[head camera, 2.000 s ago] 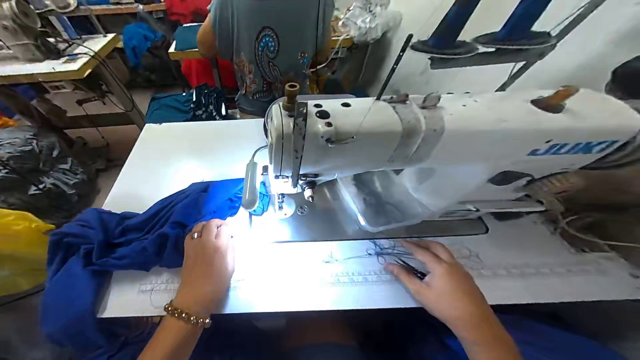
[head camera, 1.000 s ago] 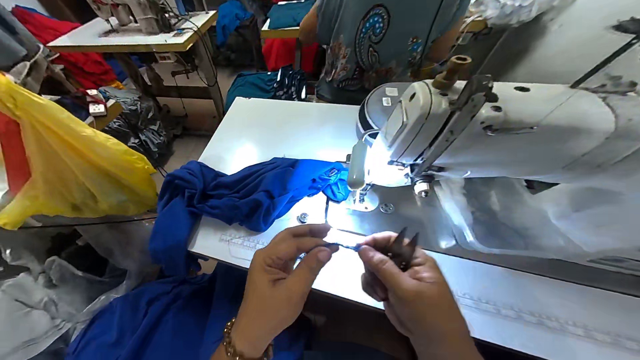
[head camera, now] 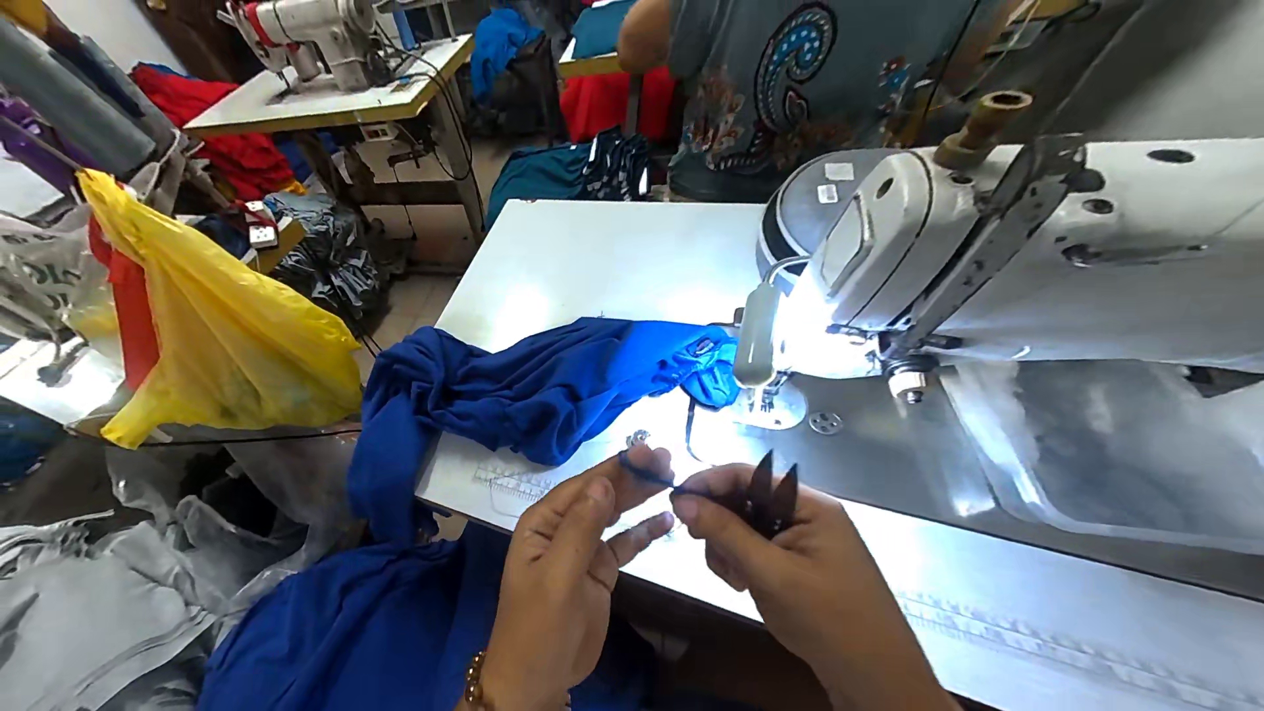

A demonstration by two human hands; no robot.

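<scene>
A short dark cord or narrow strip (head camera: pixel 647 474) stretches between my two hands over the front edge of the sewing table. My left hand (head camera: pixel 578 553) has one end at its fingertips. My right hand (head camera: pixel 765 553) pinches the other end between thumb and forefinger, and a pair of dark thread snips (head camera: pixel 773 494) rests in the same hand, blades pointing up. Blue fabric (head camera: pixel 553 385) lies behind my hands, its bunched end beside the needle area of a white industrial sewing machine (head camera: pixel 987 237). A lit lamp (head camera: pixel 757 336) hangs by the needle.
The white tabletop (head camera: pixel 592 247) carries a printed ruler along its front. More blue fabric (head camera: pixel 395 632) hangs below its left edge. A yellow plastic bag (head camera: pixel 237 336) stands at left. Behind the table is a person in a patterned grey top (head camera: pixel 770 89); another sewing machine (head camera: pixel 316 39) stands at upper left.
Two seconds ago my left hand lay on the fabric and my right hand on the table at right. Both have come together with the cord between them. The view has swung left.
</scene>
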